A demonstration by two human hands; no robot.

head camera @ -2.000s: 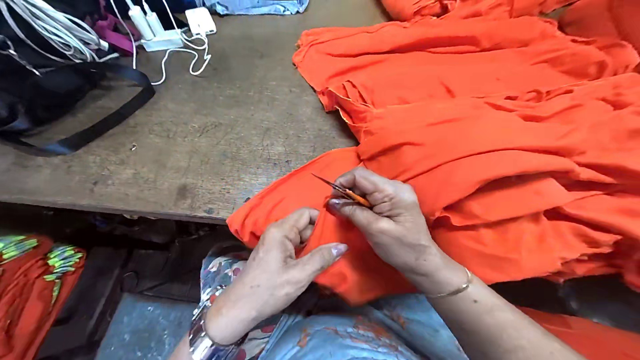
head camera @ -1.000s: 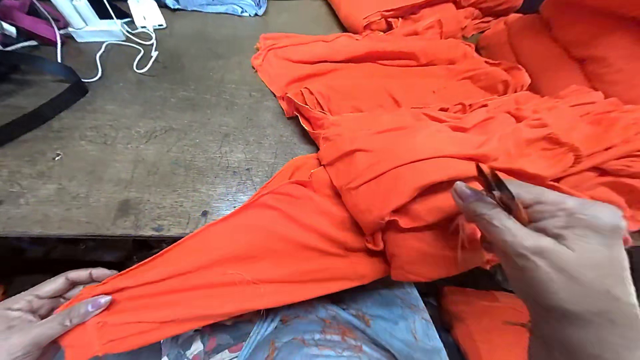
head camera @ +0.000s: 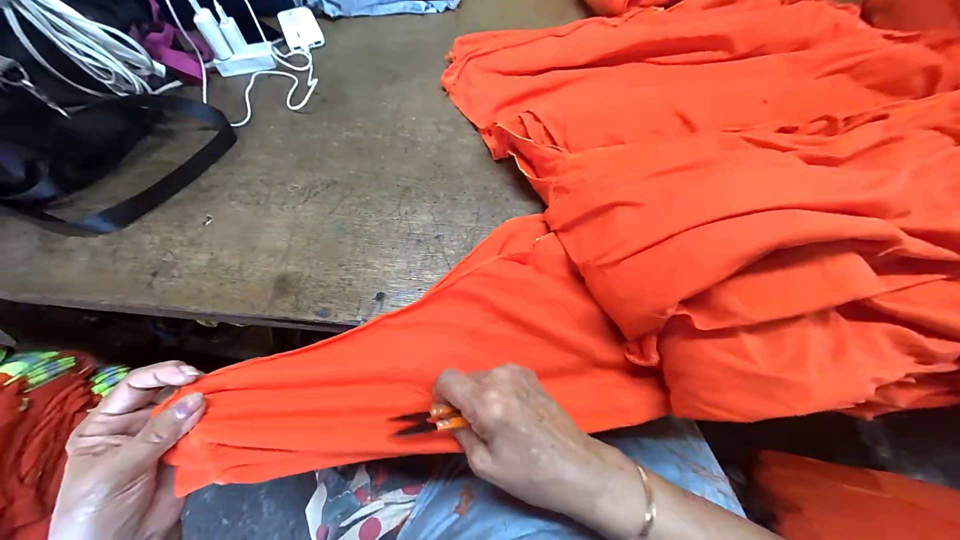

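My left hand (head camera: pixel 139 435), at the lower left, pinches the end of an orange fabric piece (head camera: pixel 360 390) between thumb and fingers. The piece is stretched from there toward the large heap of orange fabric (head camera: pixel 735 225) on the right. In my right hand (head camera: pixel 517 435) are small thread snips (head camera: pixel 424 422) with dark blades and orange parts. Their blades point left, apart at the tips, over the middle of the stretched piece. Whether they touch the fabric I cannot tell.
A worn wooden table (head camera: pixel 360 172) lies beyond the fabric. At the back left are a black bag strap (head camera: pixel 180 180), white cables (head camera: pixel 82 45) and a white power adapter (head camera: pixel 244 58). Red bundles with green-yellow parts (head camera: pixel 45 420) sit lower left, more orange fabric (head camera: pixel 855 495) lower right.
My left hand has moved left from the table's edge, and the fabric is drawn out with it. My right hand, over the heap a second ago, has come back left with the snips.
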